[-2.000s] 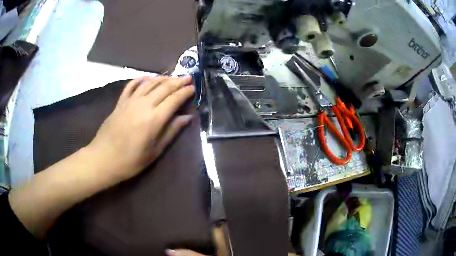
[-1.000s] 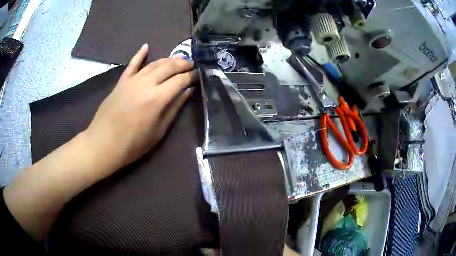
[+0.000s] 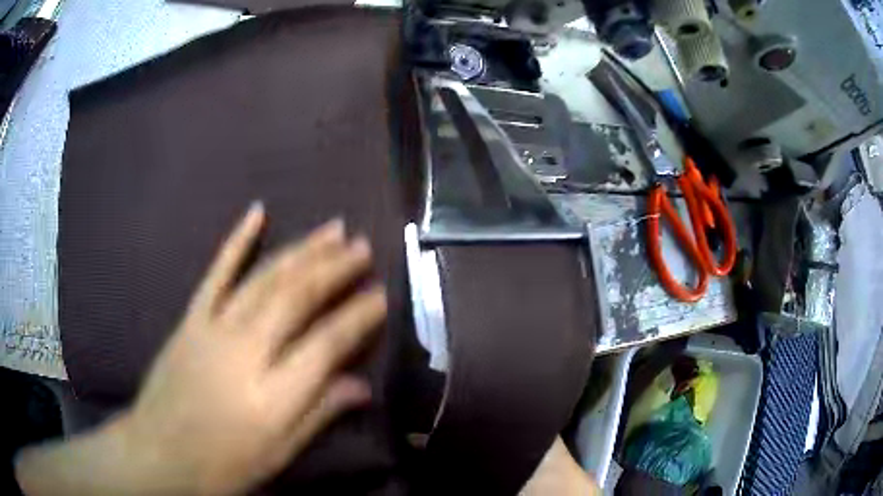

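A large dark brown fabric panel (image 3: 223, 145) lies left of the shiny metal folder (image 3: 499, 189). My left hand (image 3: 261, 363) is on the lower part of the panel, slightly blurred, fingers spread and gripping nothing. A dark brown strip (image 3: 513, 349) hangs from the folder's wide mouth towards me. A narrow white strip (image 3: 426, 295) shows between panel and brown strip. Only a small part of my right hand (image 3: 562, 473) shows at the bottom edge, beside and partly behind the brown strip; its fingers are hidden.
The off-white machine head (image 3: 813, 82) is at the upper right. Orange-handled scissors (image 3: 676, 247) lie on the machine bed right of the folder. A plastic bin (image 3: 745, 387) with a green bag stands at the lower right, beside a striped dark cloth (image 3: 784, 407) and grey fabric.
My left hand has moved back towards me from beside the needle area. The brown panel now reaches further up past the folder, and the upper brown piece is mostly out of view.
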